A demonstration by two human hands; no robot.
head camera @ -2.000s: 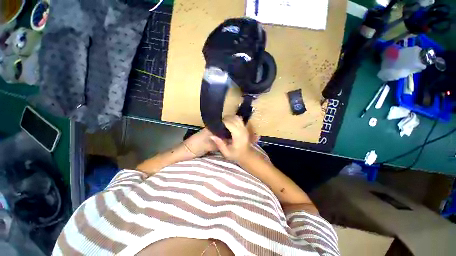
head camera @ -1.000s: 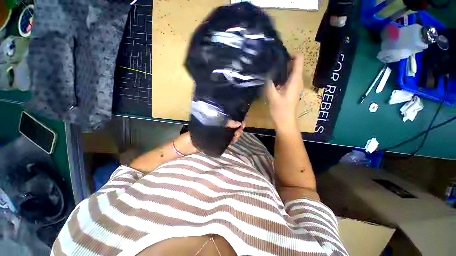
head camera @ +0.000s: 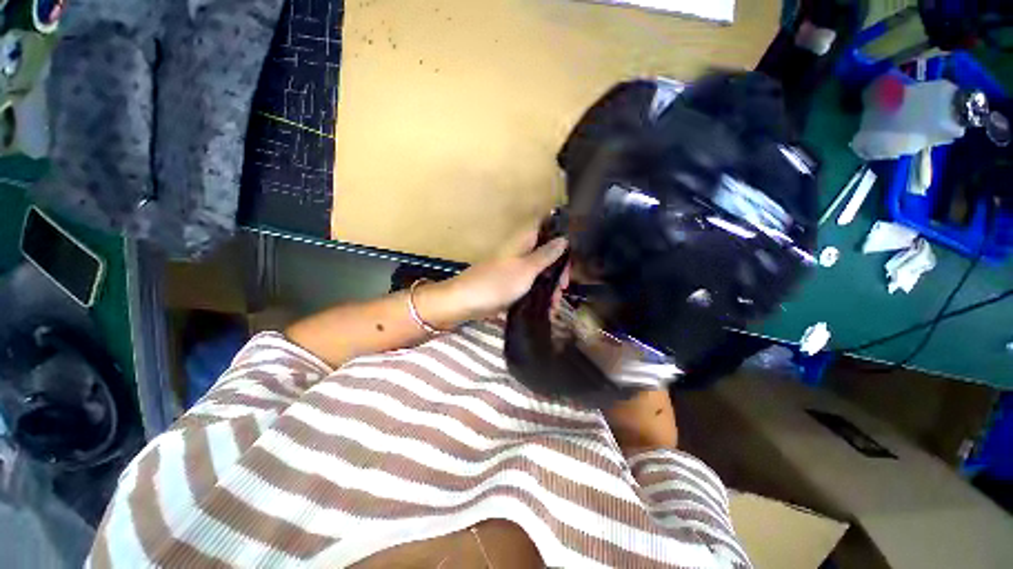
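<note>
The black headphones are held up over the right part of the cardboard and the bench's front edge. They are blurred, with bright reflections on a cup. The headband curves down in front of my shirt. My left hand holds the headphones at the near left side, by the band end. My right hand is mostly hidden behind the headphones; only a blurred part and the forearm show, so its grip cannot be told.
Brown cardboard lies on the bench, with white paper at its far edge. Grey patterned pouches and a phone are at left. A blue tool tray and white scraps are at right. Cartons stand below.
The headphones have moved right and turned, with the cups now at the right. My left hand has come into clearer view. My right hand has gone from the cup's right side to behind the headphones.
</note>
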